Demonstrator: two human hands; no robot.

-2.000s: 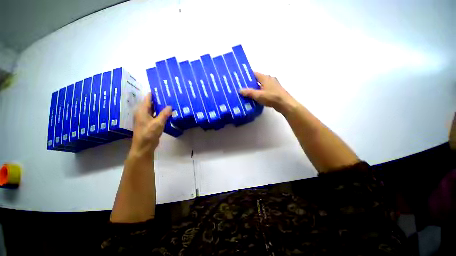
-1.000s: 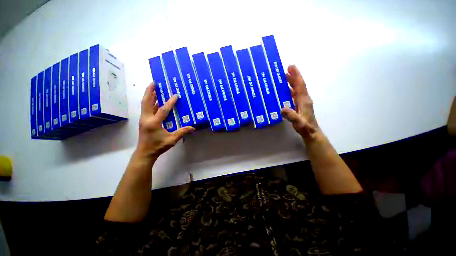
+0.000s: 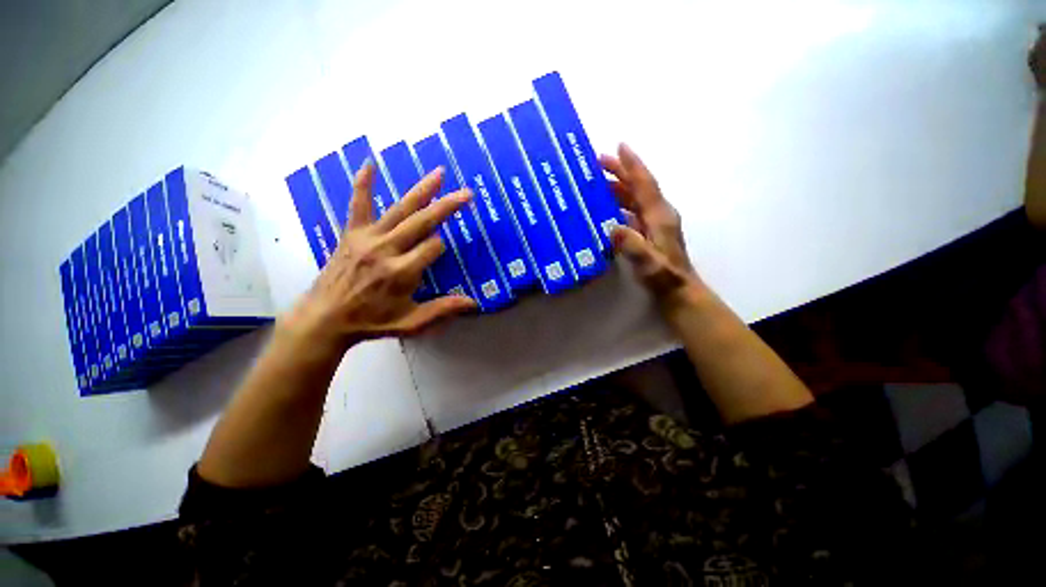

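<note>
A row of blue retail boxes (image 3: 522, 212) stands side by side on the white table in front of me, narrow blue sides up. Its tops and bottoms are uneven, and the rightmost box sticks out farthest at the back. My left hand (image 3: 373, 266) lies spread over the left part of the row, fingers apart, hiding parts of several boxes. My right hand (image 3: 654, 235) is against the right end of the row, its thumb by the near corner of the last box and its fingers apart along the side. It grips no single box.
A second, even row of blue boxes (image 3: 135, 287) stands at the left, a white printed face towards the right. An orange and yellow item (image 3: 32, 470) is at the table's left end. The white table (image 3: 803, 172) curves at its near edge. Part of another person's arm (image 3: 1037, 161) shows at far right.
My left hand has moved from the row's left end onto the top of the boxes, with its fingers spread. The row appears shifted left and tilted as the view turned. My right hand stays at the right end.
</note>
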